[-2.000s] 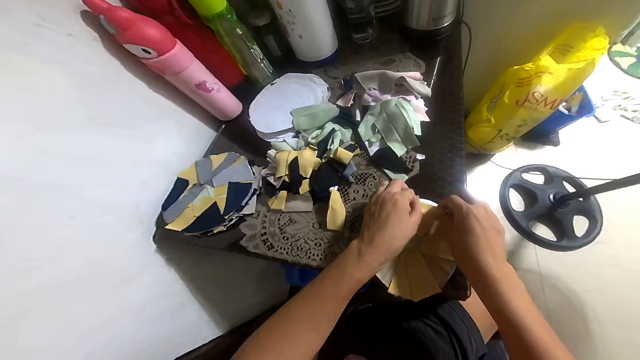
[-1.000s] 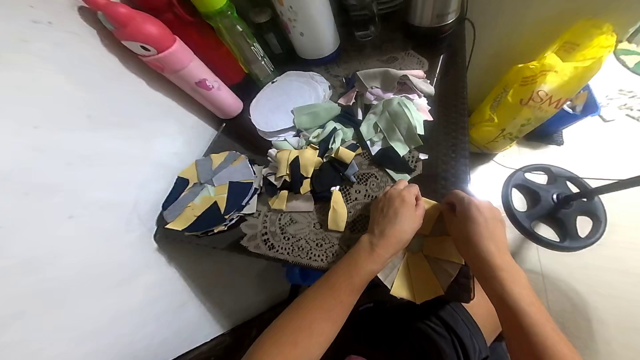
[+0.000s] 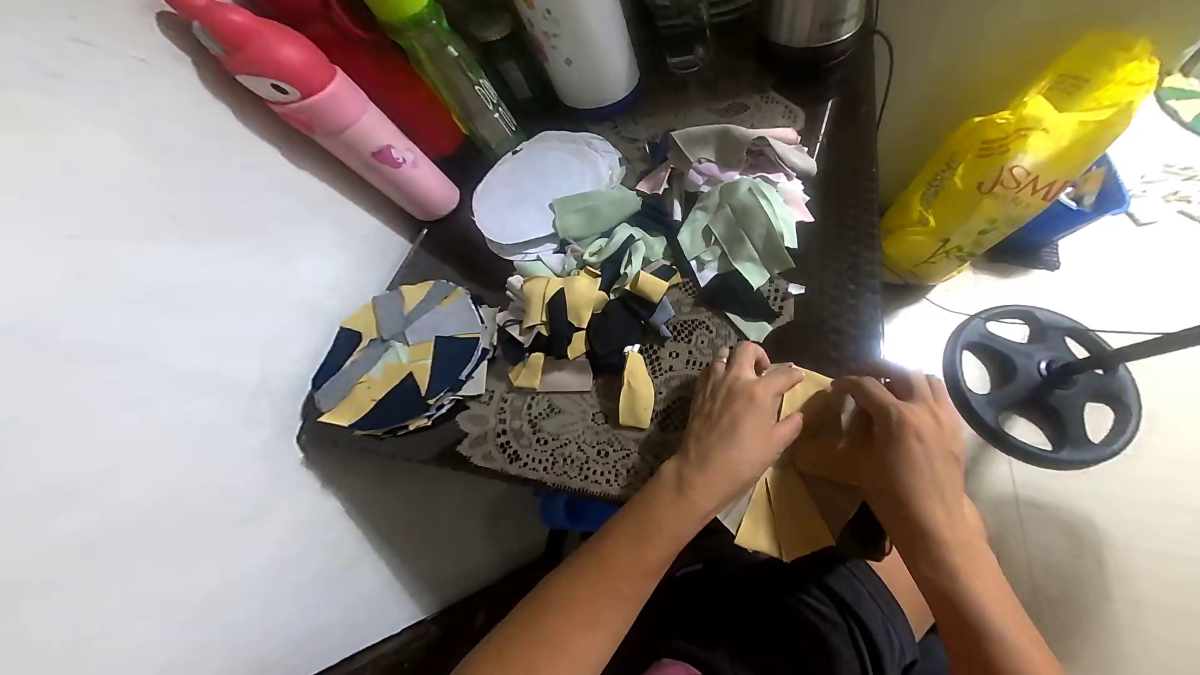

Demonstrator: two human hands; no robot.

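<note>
My left hand (image 3: pixel 741 417) grips the left edge of a patchwork piece of yellow and beige fabric strips (image 3: pixel 792 511) at the table's front right. On its right edge, my right hand (image 3: pixel 895 427) has its fingers bent over the fabric; its fingertips are partly hidden. Left of my hands lies a single yellow fabric strip (image 3: pixel 637 392), beside a heap of yellow and navy scraps (image 3: pixel 577 314). Green scraps (image 3: pixel 741 230) lie behind. A stack of round patchwork pieces (image 3: pixel 403 356) in yellow, navy and grey sits at the left corner, with white round pieces (image 3: pixel 544 187) farther back.
A lace cloth (image 3: pixel 553 441) covers part of the dark table. Along the back stand a pink bottle (image 3: pixel 375 141), a green bottle (image 3: pixel 455 80) and a white flask (image 3: pixel 586 52). To the right are a yellow plastic bag (image 3: pixel 1012 169) and a black wheel-shaped part (image 3: pixel 1041 386) on a rod.
Both hands stay at the patchwork piece, with their fingers slightly shifted along its upper part. The scraps and stacks on the table look unchanged.
</note>
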